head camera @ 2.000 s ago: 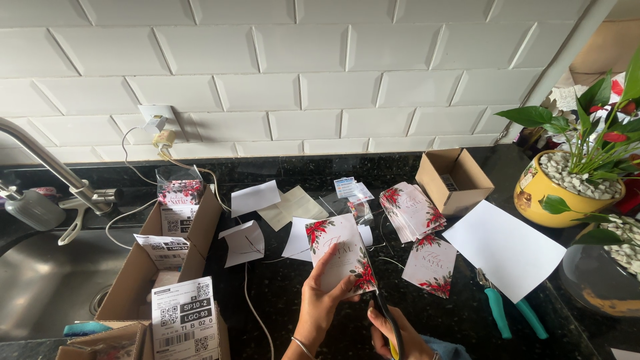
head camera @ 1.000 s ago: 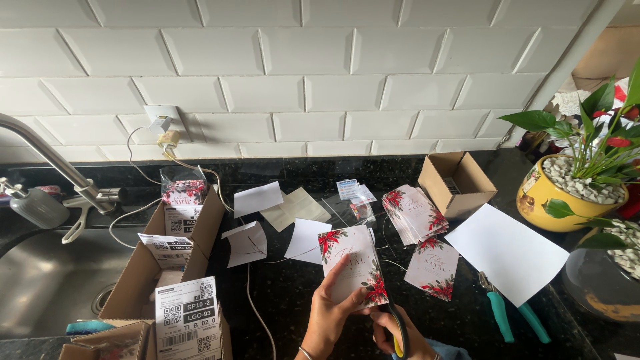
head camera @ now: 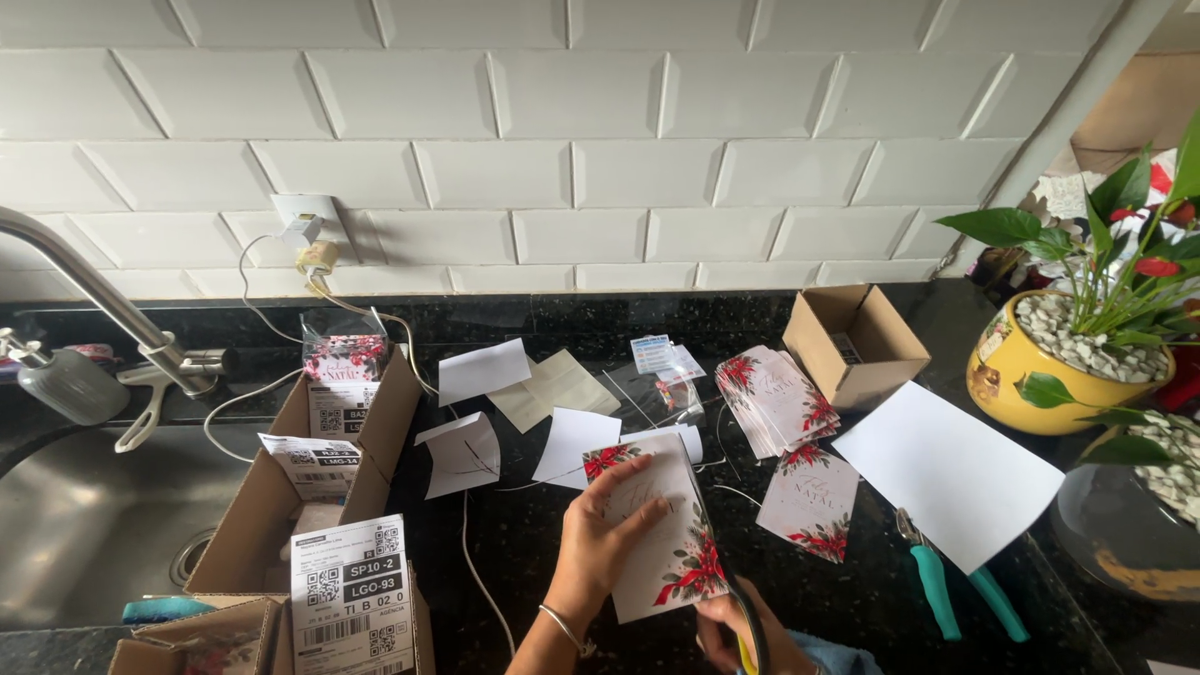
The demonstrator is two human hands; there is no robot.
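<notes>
My left hand (head camera: 609,534), with a bracelet at the wrist, holds a printed card (head camera: 656,525) with red flowers at two corners. Scissors with black and yellow handles (head camera: 753,628) are in my right hand (head camera: 736,623), at the card's lower right edge; their blades lie along its right side, mostly hidden. A stack of similar cards (head camera: 773,398) stands to the upper right, and a single matching card (head camera: 808,502) lies below it. White paper pieces (head camera: 577,445) lie behind the held card.
Labelled cardboard boxes (head camera: 375,469) stand at the left beside a steel sink (head camera: 56,525). An open cardboard box (head camera: 858,352), a white sheet (head camera: 947,473), teal-handled pliers or pruners (head camera: 933,581) and a yellow plant pot (head camera: 1012,384) are at the right. A white cable (head camera: 473,562) crosses the counter.
The scissors' handles and my right hand have come closer to the held card's lower right corner. My left hand still holds the card.
</notes>
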